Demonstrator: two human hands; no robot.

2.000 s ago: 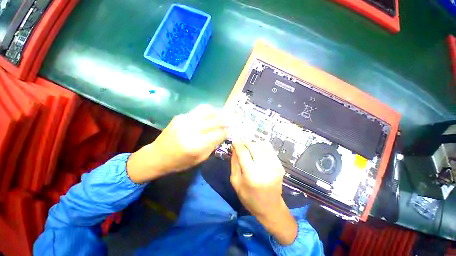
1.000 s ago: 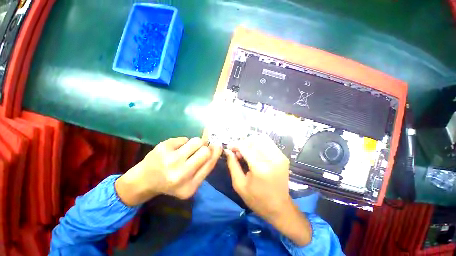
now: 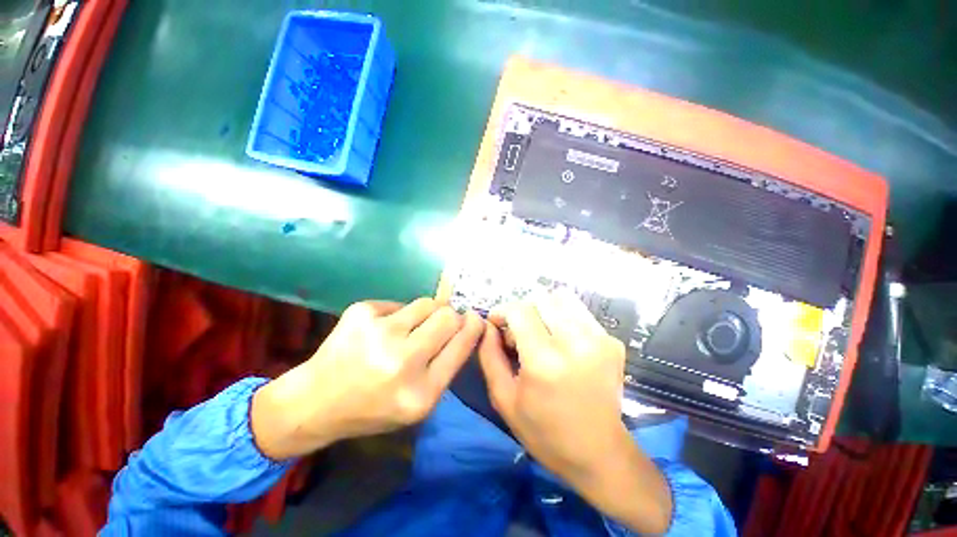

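Note:
An open laptop base (image 3: 672,336) lies tilted on an orange-red foam pad (image 3: 630,100). Its black battery (image 3: 693,210) is on the far side, and its round fan (image 3: 714,334) is near the right. My left hand (image 3: 367,367) and my right hand (image 3: 556,378) meet at the base's near left corner. Their thumbs and fingertips are pinched together there, almost touching. Glare whitens the board beside them. Whatever the fingertips hold is hidden or too small to tell.
A blue bin (image 3: 323,97) with small blue bits stands on the green bench (image 3: 199,126) at upper left. Foam pads (image 3: 63,346) are stacked at left. Another laptop part (image 3: 32,94) sits at the far left. A clear bag (image 3: 941,386) lies at the right edge.
Over two seconds, my hands have drawn closer together and down to the near left corner. The view has shifted, so the bin sits further left. The laptop still lies on its pad.

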